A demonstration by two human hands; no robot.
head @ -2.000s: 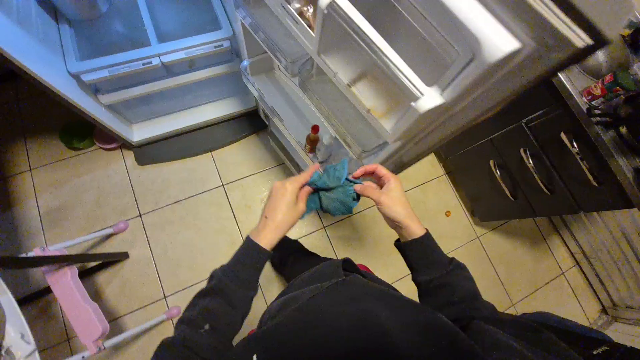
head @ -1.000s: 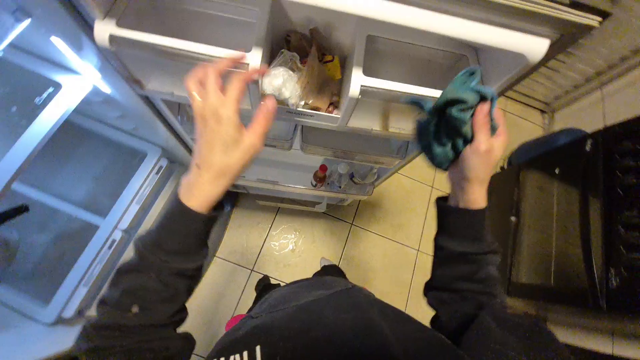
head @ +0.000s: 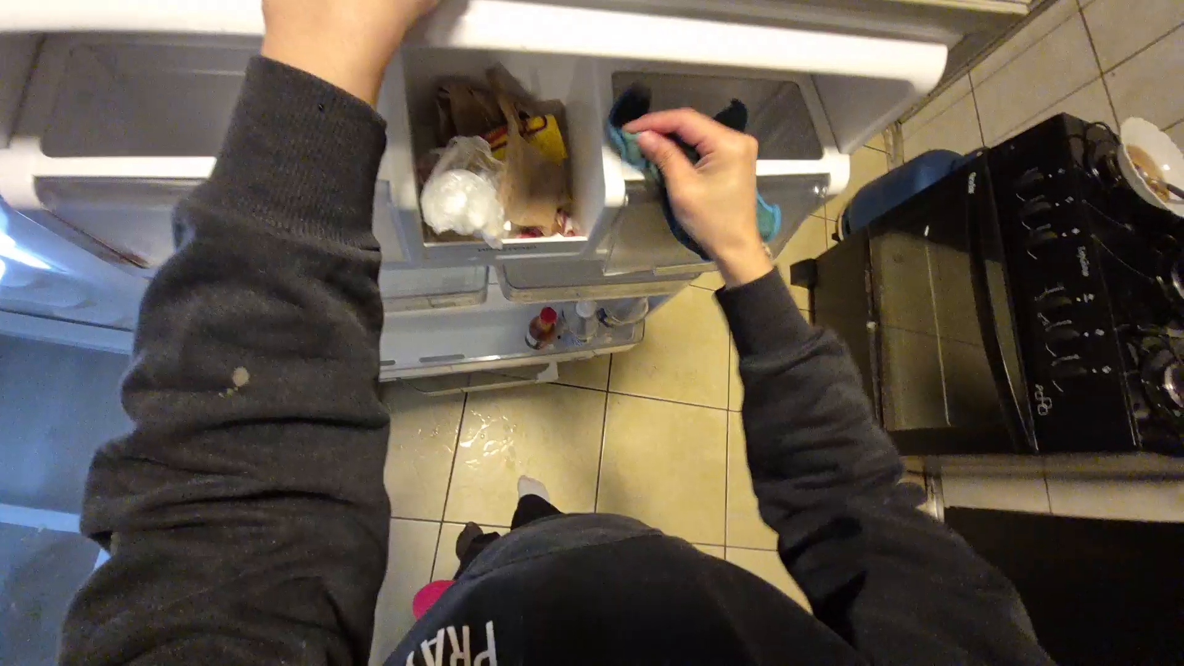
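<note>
My left hand is at the upper edge of the open refrigerator door; its fingers are cut off by the frame, so its hold is hidden. My right hand pinches a teal cloth, which hangs around the fingers in front of the right door compartment. Between the hands, the middle compartment holds a white plastic bag, a brown bag and a yellow packet. Lower down, a small bottle with a red cap stands on the door shelf beside clear containers.
A black stove stands at the right, with a white bowl on top and a blue object behind it. A wet patch shines on the tiled floor below the door. The refrigerator's interior is at the left.
Two seconds ago both hands held the cloth together. My left hand has since let go and moved to the door's upper edge; my right hand has brought the cloth to the right compartment. The view has shifted.
</note>
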